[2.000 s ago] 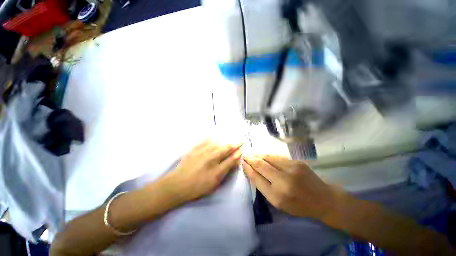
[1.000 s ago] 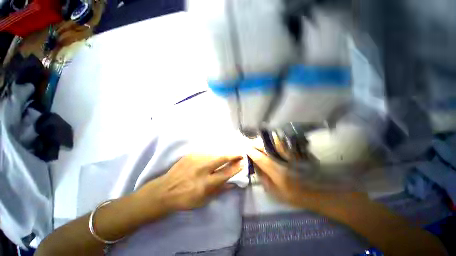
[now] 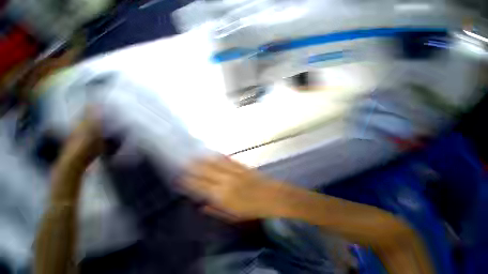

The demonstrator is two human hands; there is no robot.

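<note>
The view is strongly blurred. A light grey cloth piece point(image 3: 144, 118) with a dark part below it lies over the left front of the white table. My left hand point(image 3: 90, 128) is at the cloth's left end, its fingers blurred against it. My right hand point(image 3: 219, 184) lies on the cloth's right edge near the table front, fingers pointing left; its grip is too blurred to tell. The white sewing machine point(image 3: 332, 48) with a blue stripe stands behind, its needle area point(image 3: 250, 96) away from both hands.
A pale cloth heap point(image 3: 13, 187) hangs at the far left. A red thing point(image 3: 18, 48) is at the upper left. Crumpled light cloth point(image 3: 388, 120) lies right of the machine bed. Blue shapes point(image 3: 428, 182) are below the table at the right.
The view has swung, showing more of the machine's right side. Both hands have left the needle area and moved apart, my left hand to the far left. The cloth has moved left with them.
</note>
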